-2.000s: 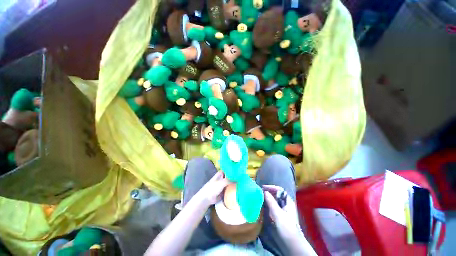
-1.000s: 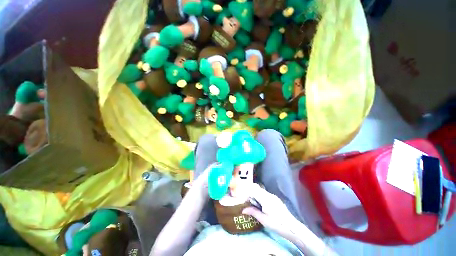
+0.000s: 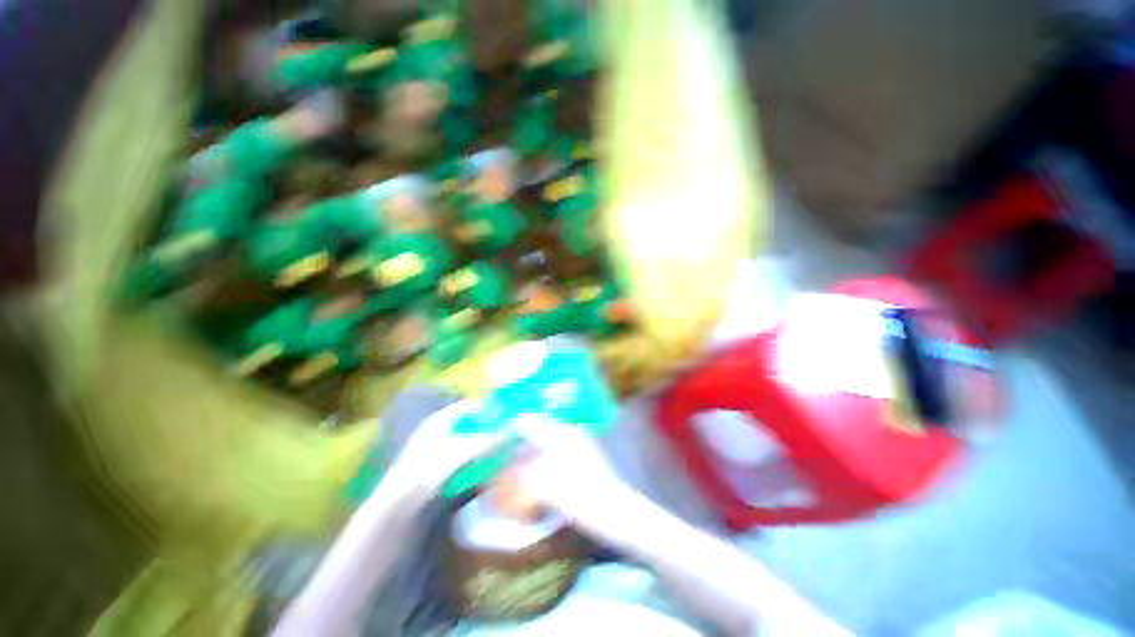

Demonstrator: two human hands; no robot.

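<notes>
The head view is strongly blurred. A plush potted-tree toy [image 3: 513,575] stands upright on the lap, its brown pot with yellow lettering at the bottom and green foliage at the top. My left hand [image 3: 438,446] is at the left side of the foliage. My right hand [image 3: 556,463] lies over the foliage and trunk from the right. Both hands are on the toy, though the fingers are smeared. The trunk's face is hidden, and no tool can be made out in either hand.
A yellow woven sack [image 3: 678,162] full of plush toys is in front. A red stool [image 3: 859,460] stands at the right, with a white paper [image 3: 822,342] and a black phone [image 3: 919,367] on it. Another red stool [image 3: 1014,255] is farther back.
The view has swung right, so the sack and lap sit farther left and more floor shows at right. My right hand has risen from the pot to the foliage. The toy remains upright.
</notes>
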